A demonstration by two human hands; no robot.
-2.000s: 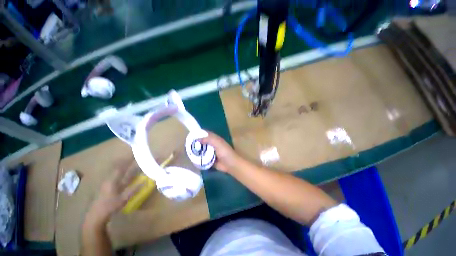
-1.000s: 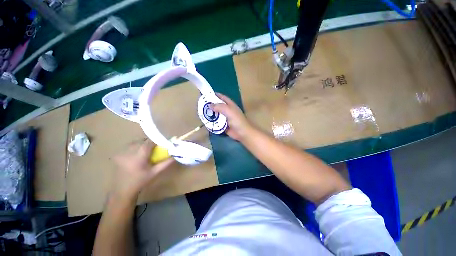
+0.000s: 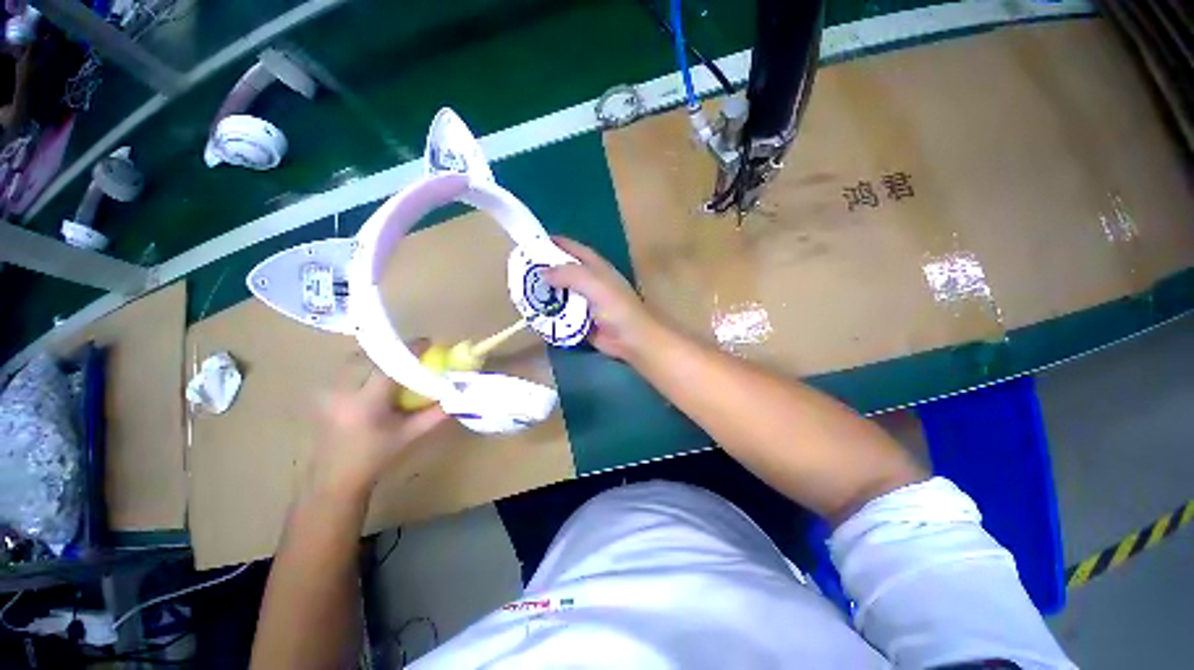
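A white cat-ear headset (image 3: pixel 380 295) is held over the bench, both ears pointing up and left. My right hand (image 3: pixel 605 301) grips its right ear cup (image 3: pixel 543 295), whose inner side with a dark ringed circle faces the bottle. The other cup (image 3: pixel 500 403) hangs nearer me, its inner side hidden. My left hand (image 3: pixel 367 416), blurred, holds a yellow squeeze bottle (image 3: pixel 439 372). The bottle's thin nozzle reaches through the headset, its tip at or very near the lower edge of the right cup; contact cannot be told.
A black screwdriver (image 3: pixel 782 79) with a silver nose (image 3: pixel 744 177) hangs above the cardboard (image 3: pixel 812 262). Headsets (image 3: pixel 246 139) lie on the green conveyor (image 3: pixel 432 79). A metal ring (image 3: pixel 619 105) is on the pale rail. A crumpled tissue (image 3: pixel 214 382) and bagged items (image 3: pixel 39 452) are at left.
The yellow bottle has come up from low at the left, its nozzle now at the right cup. The headset has shifted and turned in my right hand. The view has also moved.
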